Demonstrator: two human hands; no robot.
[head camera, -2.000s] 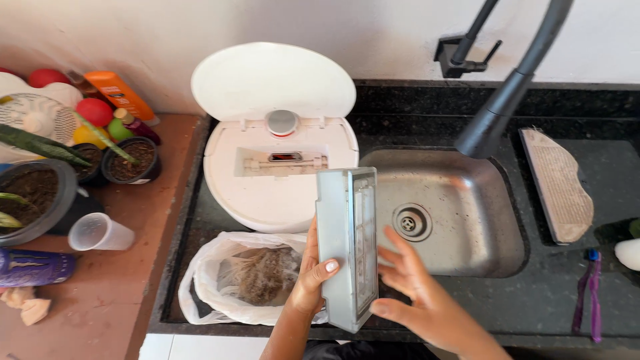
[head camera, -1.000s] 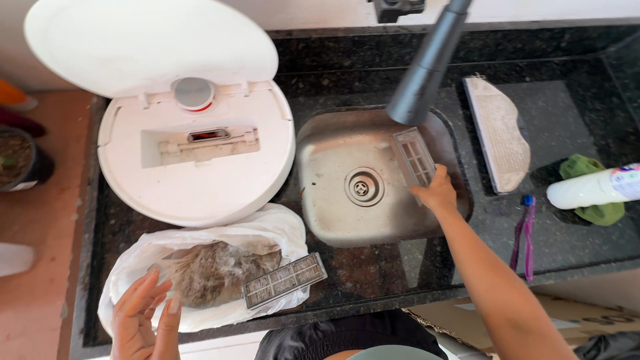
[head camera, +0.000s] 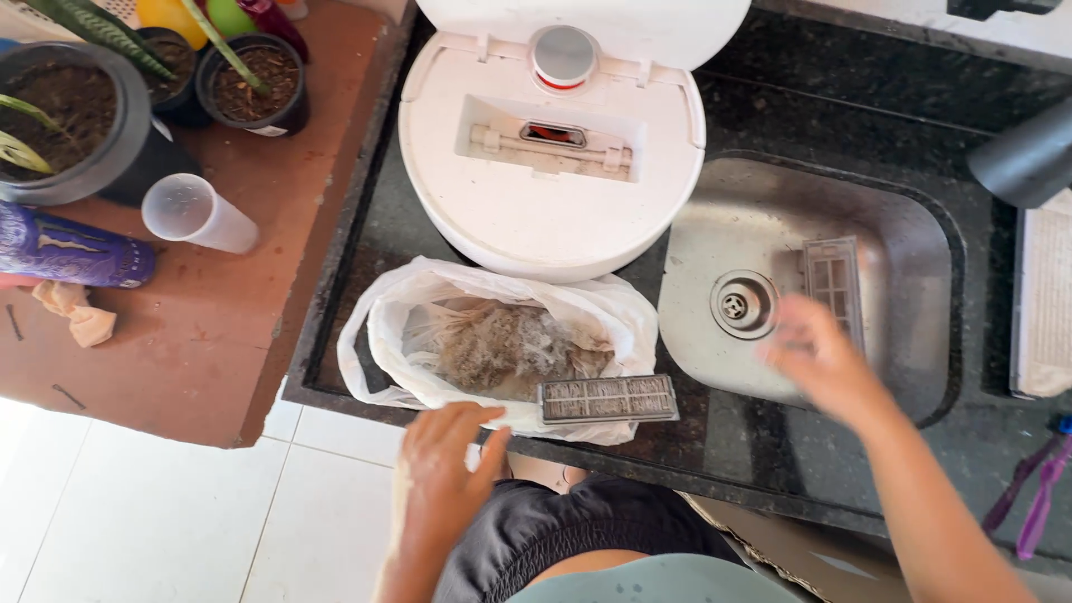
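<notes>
My left hand (head camera: 452, 461) is empty, fingers apart, just in front of a white plastic bag (head camera: 394, 322) that holds a clump of grey-brown dust and hair (head camera: 511, 343). A pleated filter in a dark frame (head camera: 607, 399) lies across the bag's right front edge. Over the steel sink (head camera: 712, 226) my right hand (head camera: 812, 352), blurred, holds nothing that I can see. Beside its fingers a clear plastic dustbin part with a grid (head camera: 832, 280) rests in the sink. Behind the bag stands a white robot vacuum (head camera: 553, 201) with its lid (head camera: 586, 17) raised and its bin cavity exposed.
A dark faucet head (head camera: 1026, 159) hangs at the right. Near it lie a dusty mop plate (head camera: 1047, 293) and a purple-handled brush (head camera: 1038, 502). Potted plants (head camera: 255, 84), a plastic cup (head camera: 197, 213) and a purple can (head camera: 71, 247) are on the reddish ledge (head camera: 193, 343) at left.
The grey bin held in my hands two seconds ago is no longer in them. My right hand has let go of the clear part in the sink and moved left of it. The view has shifted left.
</notes>
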